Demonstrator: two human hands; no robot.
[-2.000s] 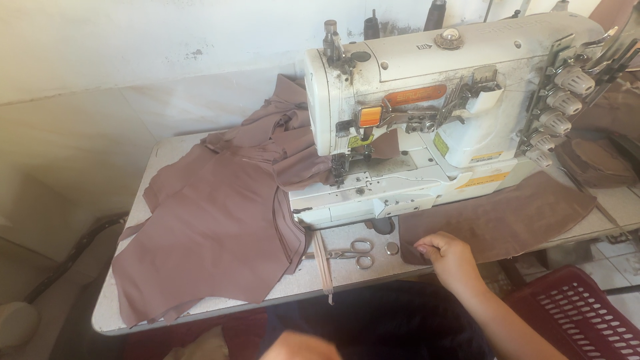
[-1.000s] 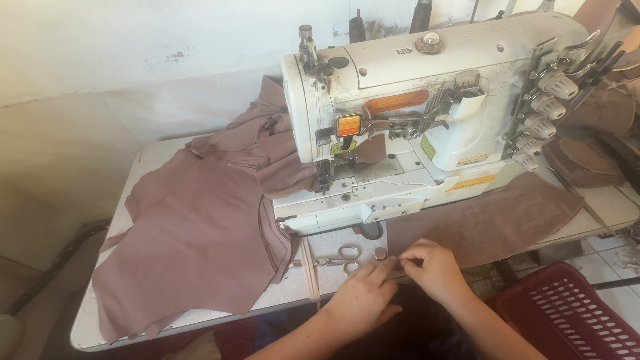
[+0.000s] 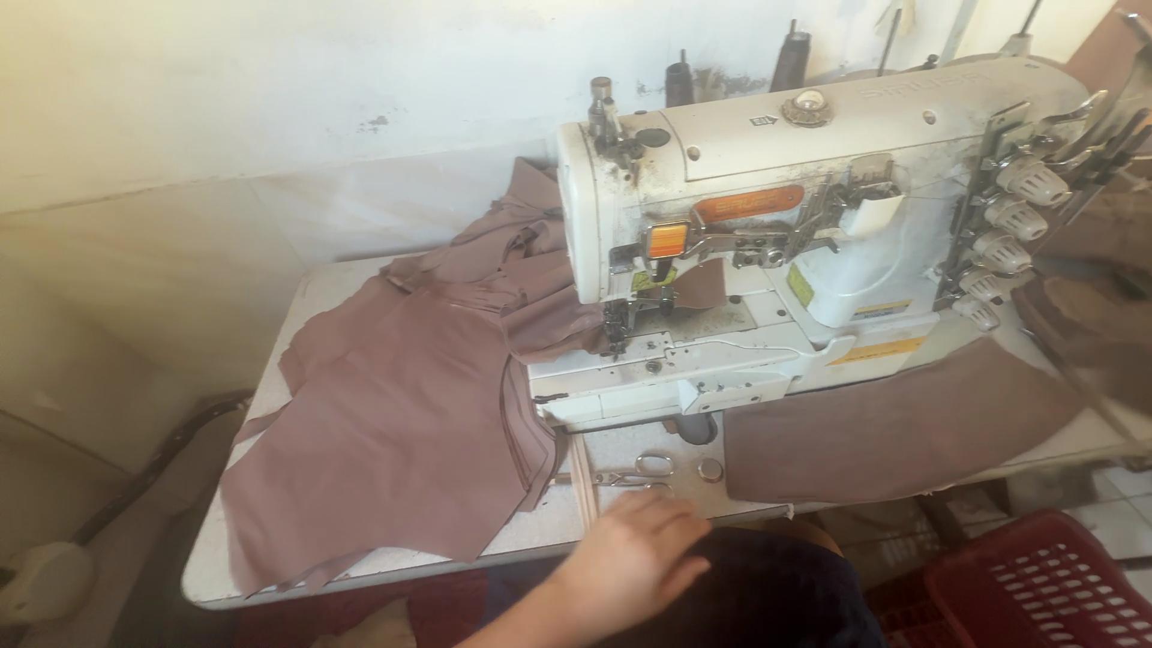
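My left hand [image 3: 634, 553], somewhat blurred, is over the table's front edge, just below the scissors [image 3: 621, 477]. Its thumb stands apart from its bent fingers, and nothing shows in it. My right hand is out of view. Across the scissors lies a bundle of pale strips [image 3: 583, 481]. A white industrial sewing machine [image 3: 747, 360] stands behind, with brown fabric under its needle area. Stacked brown fabric pieces [image 3: 387, 423] spread over the table's left part. Another brown fabric piece [image 3: 891, 432] lies flat in front of the machine, right of a small round metal object [image 3: 710, 470].
The white table's [image 3: 211, 562] rounded corner is at the lower left. A dark red perforated plastic basket [image 3: 1044, 576] stands low at the right. More brown fabric [image 3: 1093, 333] lies beyond the machine's right end. Thread cones [image 3: 790, 61] stand behind, near the wall.
My two hands were close together at the table's front edge one second ago. They have parted: the left is now lower, nearer the edge, and the right has left the view.
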